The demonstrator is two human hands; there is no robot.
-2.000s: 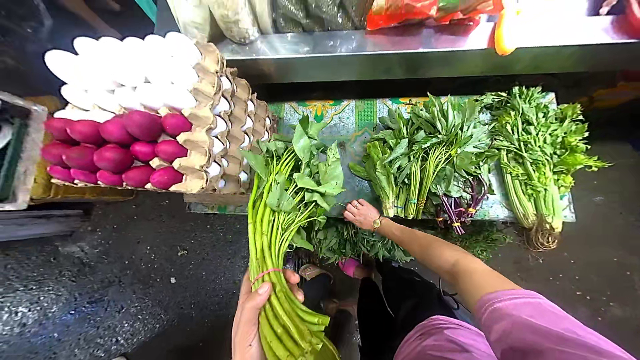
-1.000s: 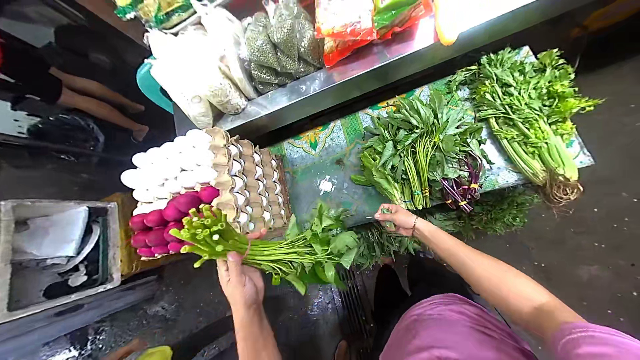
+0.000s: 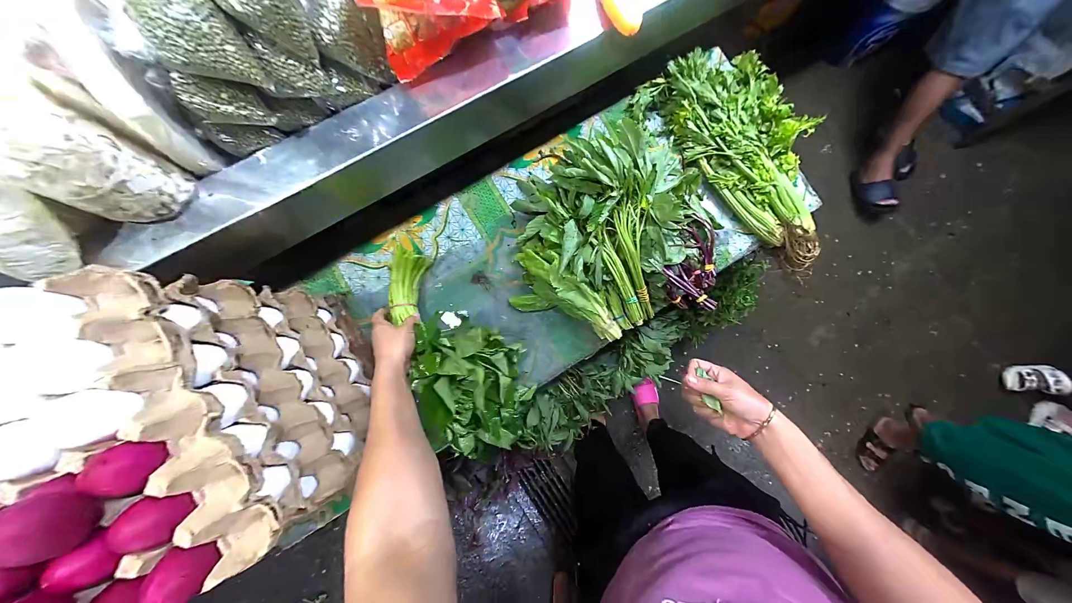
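My left hand [image 3: 392, 337] grips a tied bundle of green stems [image 3: 405, 289] at the table's left part, with the cut ends up and a heap of broad green leaves [image 3: 469, 389] just below. My right hand [image 3: 722, 399] is off the table's near edge, closed around a small green piece [image 3: 709, 390]; a thin pointed thing sticks out of it. On the patterned tablecloth [image 3: 481, 289] lie bundled leafy greens [image 3: 615, 243], a banded bunch with purple stems [image 3: 692, 272] and, farthest right, celery-like greens [image 3: 758, 159] with roots.
Stacked egg trays [image 3: 276, 377] with white and magenta eggs [image 3: 151, 523] stand at left. A metal counter edge [image 3: 352, 159] runs behind the table, bearing filled plastic bags [image 3: 251, 67]. At right are a person's sandaled foot [image 3: 878, 180] and a person in green [image 3: 997, 477].
My left hand has moved the stem bundle from in front of the eggs onto the table, stem ends now pointing away from me. My right hand has drawn away from the table's edge. The view has shifted.
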